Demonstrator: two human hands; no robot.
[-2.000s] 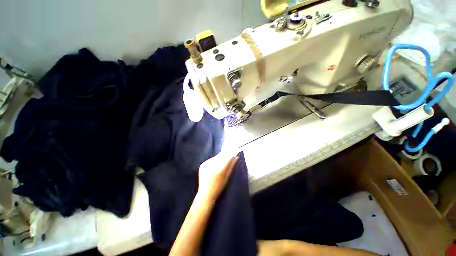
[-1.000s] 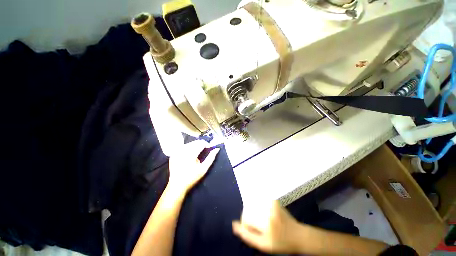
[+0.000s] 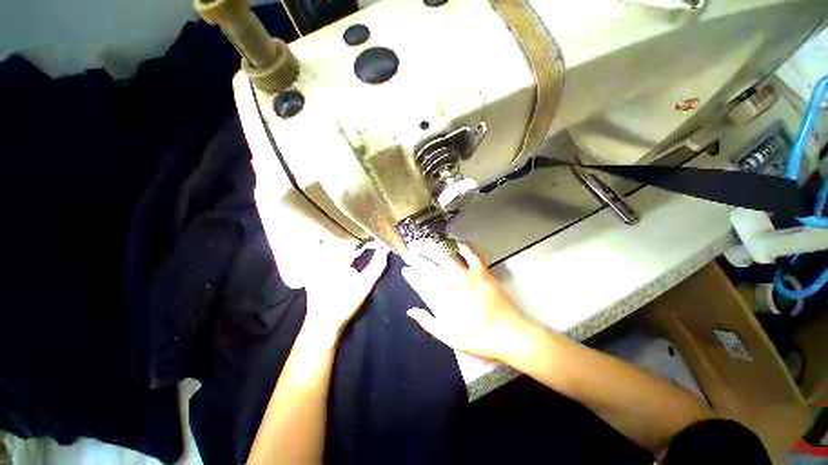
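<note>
The dark navy garment (image 3: 390, 363) lies under the sewing machine head (image 3: 318, 154) and hangs over the table's front edge. My left hand (image 3: 340, 286) rests on the cloth left of the needle area, thumb and fingers pinching its edge. My right hand (image 3: 463, 304) reaches to the presser foot area (image 3: 427, 232), fingertips at the cloth edge; glare hides whether they grip anything. The black tape (image 3: 699, 184) runs from the right, past a metal arm (image 3: 606, 195), towards the foot.
More dark cloth (image 3: 73, 236) is heaped left of the machine. A brass-coloured knob (image 3: 250, 41) stands on the head's end. At the right are a blue air hose (image 3: 806, 136), a white holder (image 3: 772, 238) and a cardboard box (image 3: 704, 331) below the table edge.
My right hand has come up from the table's front edge to the needle area. My left hand has moved from the front of the bed to beside the needle. The view has moved closer.
</note>
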